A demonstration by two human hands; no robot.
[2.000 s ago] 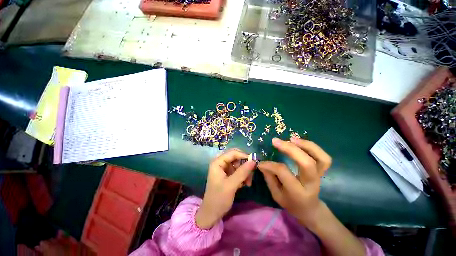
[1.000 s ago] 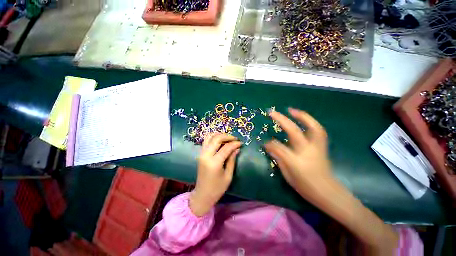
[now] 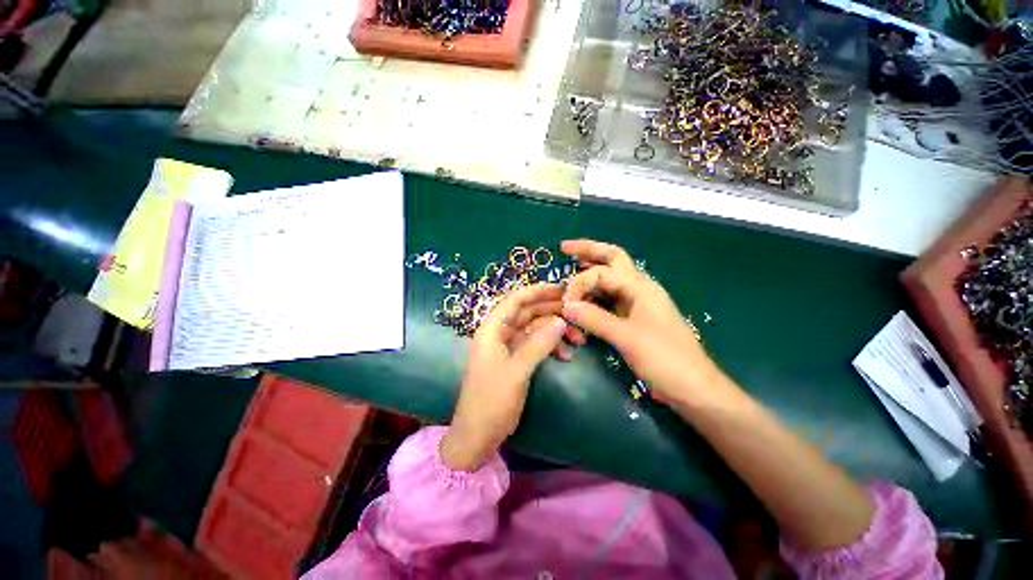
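Observation:
A heap of small ringed metal fittings point(image 3: 481, 286) lies on the green bench top point(image 3: 748, 374), partly behind my hands. My left hand point(image 3: 510, 346) is at the near edge of the heap, with fingers curled and fingertips pinched. My right hand point(image 3: 634, 317) meets it from the right, thumb and forefinger pinched against the left fingertips. Whatever is between the fingertips is too small and covered to tell. Tiny gold pieces show beside and behind my right hand. A few small pieces point(image 3: 637, 397) lie below my right wrist.
An open record book point(image 3: 295, 272) lies at left over yellow paper point(image 3: 164, 232). A clear tray of fittings point(image 3: 844, 181) and a pink-orange tray point(image 3: 436, 48) stand beyond. Another tray point(image 3: 946, 255) and paper slips with a pen point(image 3: 906, 391) are at right. Red crates point(image 3: 283, 470) are below left.
My right hand has moved left from the tiny gold pieces to my left hand, and their fingertips now meet. My left hand has turned from the heap's edge towards it.

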